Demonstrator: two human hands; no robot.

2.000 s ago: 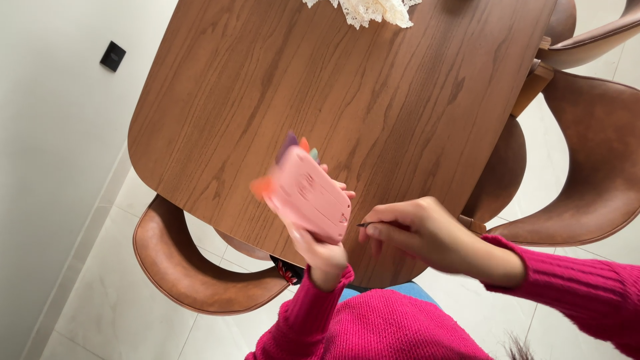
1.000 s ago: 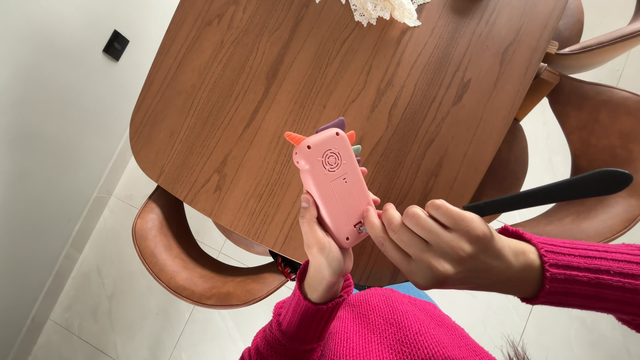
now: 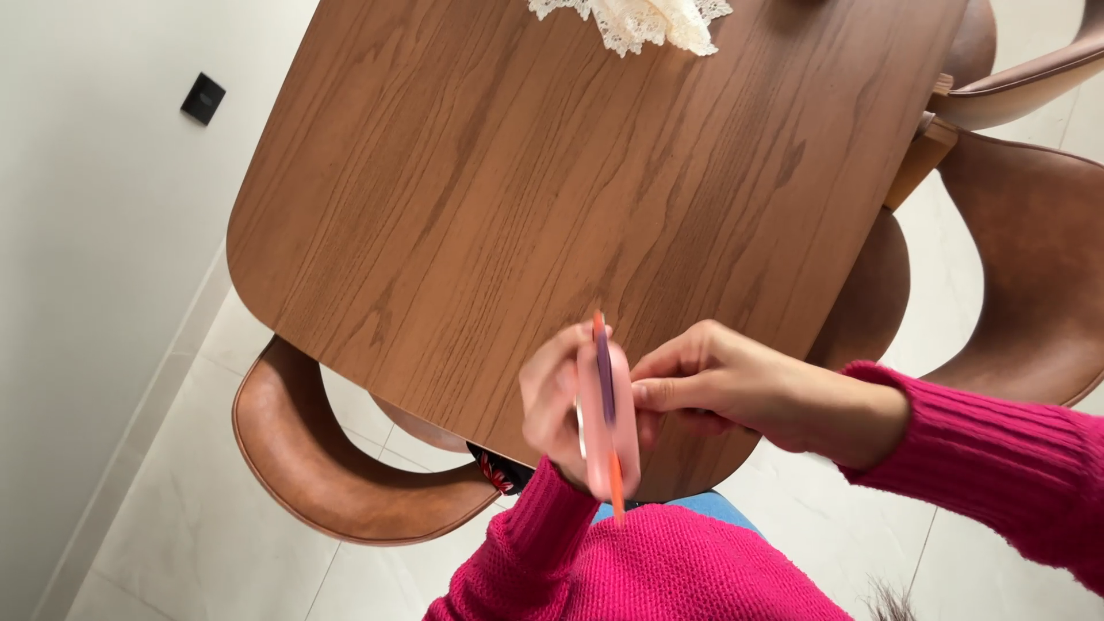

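A pink plastic handheld toy (image 3: 614,414) with orange and purple protruding parts is seen edge-on and slightly blurred. My left hand (image 3: 556,401) grips it from the left side, over the near edge of the table. On its other side is my right hand (image 3: 703,384), thumb and forefinger drawn together close against the toy. Whether those fingertips touch it or hold something small cannot be told. Its broad faces are turned out of sight.
Beneath and beyond the hands lies a wooden table (image 3: 552,216), with a cream lace cloth (image 3: 651,21) at its far edge. Brown leather chairs stand at the left (image 3: 345,492) and right (image 3: 1026,259). A black wall plate (image 3: 203,98) is on the wall.
The toy's back with its round grille showed a second ago; now the toy is turned edge-on. The long black handle that stuck out behind my right hand is out of sight.
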